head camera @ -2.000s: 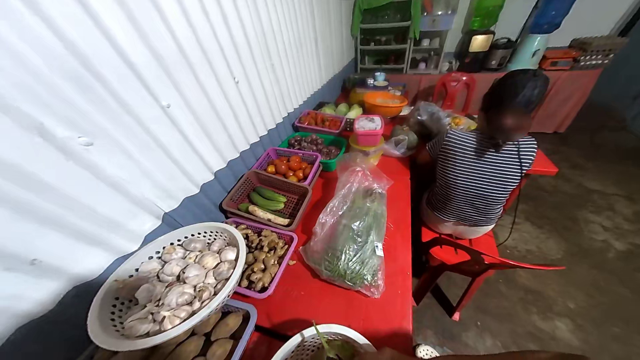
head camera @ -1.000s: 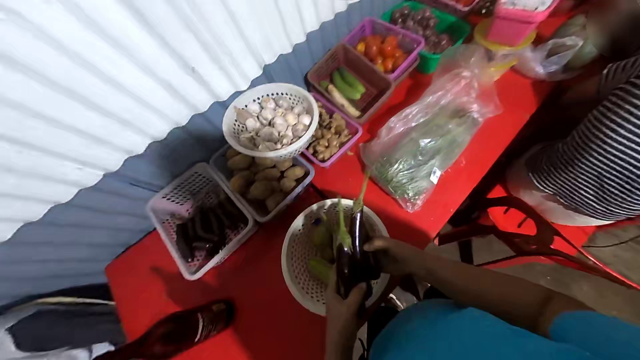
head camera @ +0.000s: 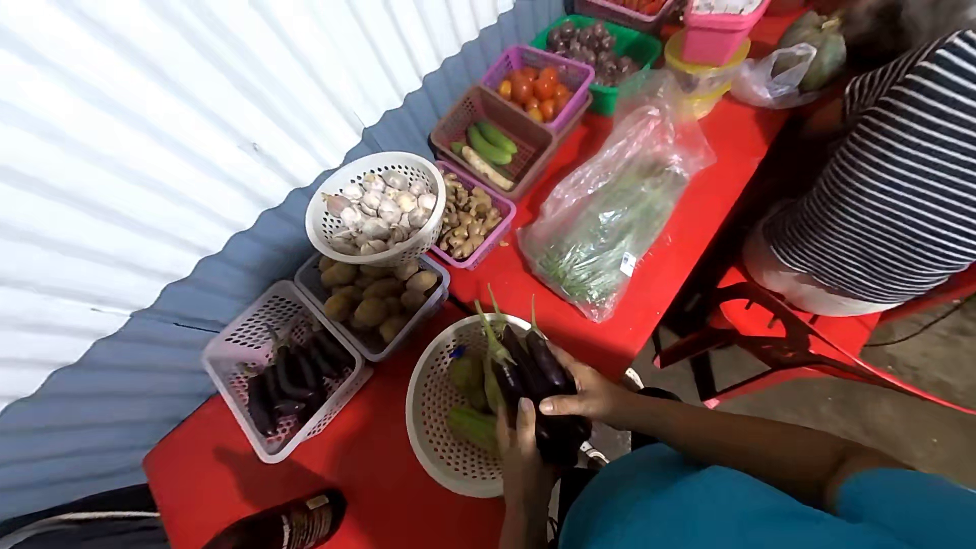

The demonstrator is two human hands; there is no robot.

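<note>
A bunch of dark purple eggplants (head camera: 543, 381) with green stems is between my hands, over the right side of a round white plastic colander (head camera: 418, 423). My left hand (head camera: 524, 457) grips them from below and the left, my right hand (head camera: 591, 393) from the right, thumb on top. Green vegetables (head camera: 473, 427) lie inside the colander. More eggplants (head camera: 293, 381) are in a pale rectangular basket (head camera: 229, 381) to the left. Beside it a basket of potatoes (head camera: 374, 305) stands partly under a white colander of garlic (head camera: 381, 210).
Ginger (head camera: 469, 217), cucumbers (head camera: 492, 145), tomatoes (head camera: 537, 91) and small purple vegetables (head camera: 595, 49) sit in baskets along the corrugated wall. A plastic bag of greens (head camera: 610, 221) lies on the red table (head camera: 389, 473). A dark bottle (head camera: 290, 526) is at the front. A person (head camera: 900, 175) sits at right.
The view has swung down and left from two seconds ago. One second ago both hands were on eggplants over the colander; the eggplants have since tilted, stems now leaning left.
</note>
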